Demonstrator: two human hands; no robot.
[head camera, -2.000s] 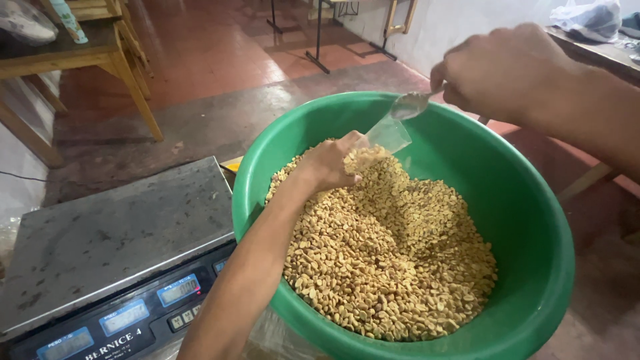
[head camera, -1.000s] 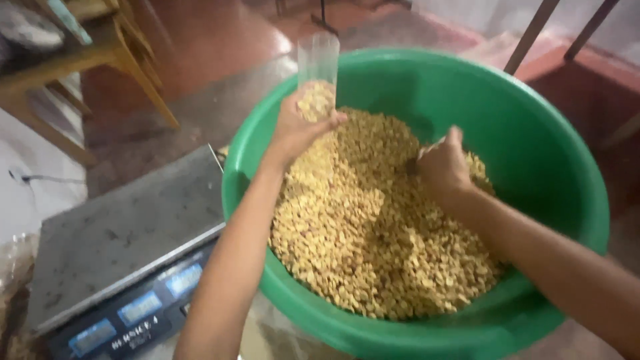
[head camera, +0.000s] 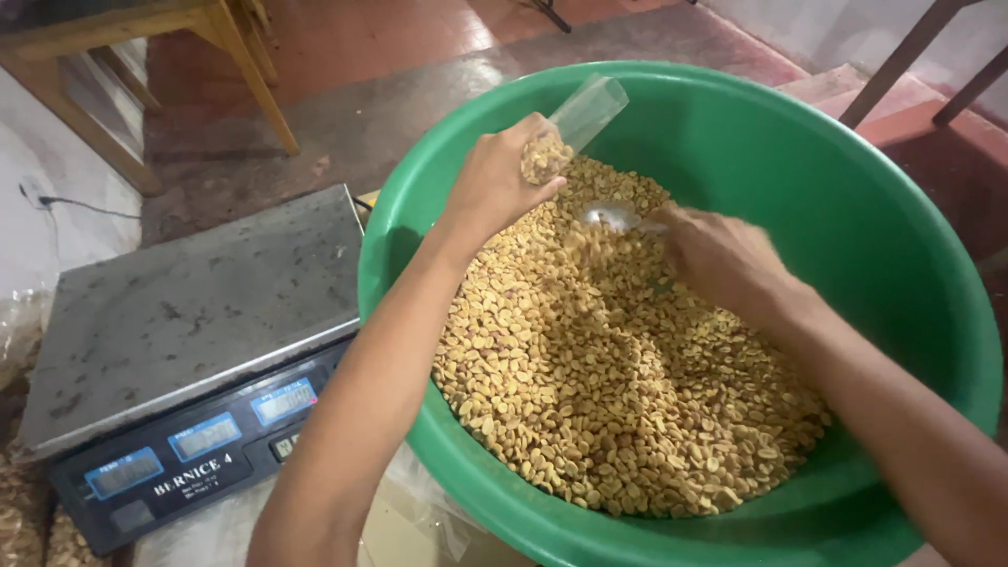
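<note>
My left hand (head camera: 504, 169) grips a clear plastic bag (head camera: 591, 110) above the far left part of a big green plastic basin (head camera: 795, 126). Shelled peanuts fill the lower part of the bag, and its top stands open, tilted to the right. A heap of split peanuts (head camera: 583, 378) covers the basin's bottom. My right hand (head camera: 724, 256), slightly blurred, holds a metal spoon (head camera: 613, 216) low over the heap, just right of the bag. Some peanuts near the spoon are blurred too. The fingers hide the spoon's handle.
Left of the basin stands a digital scale (head camera: 197, 315) with a bare metal plate and lit displays. Beyond it is a wooden table (head camera: 244, 71), with a cable (head camera: 94, 206) by the wall. Clear plastic (head camera: 425, 488) lies under the basin's near left side. Dark legs (head camera: 906, 63) rise at the far right.
My right hand with the spoon has gone from above the bag's mouth down to the peanuts. The bag, upright one second ago, now leans right. More peanuts show in it than two seconds ago.
</note>
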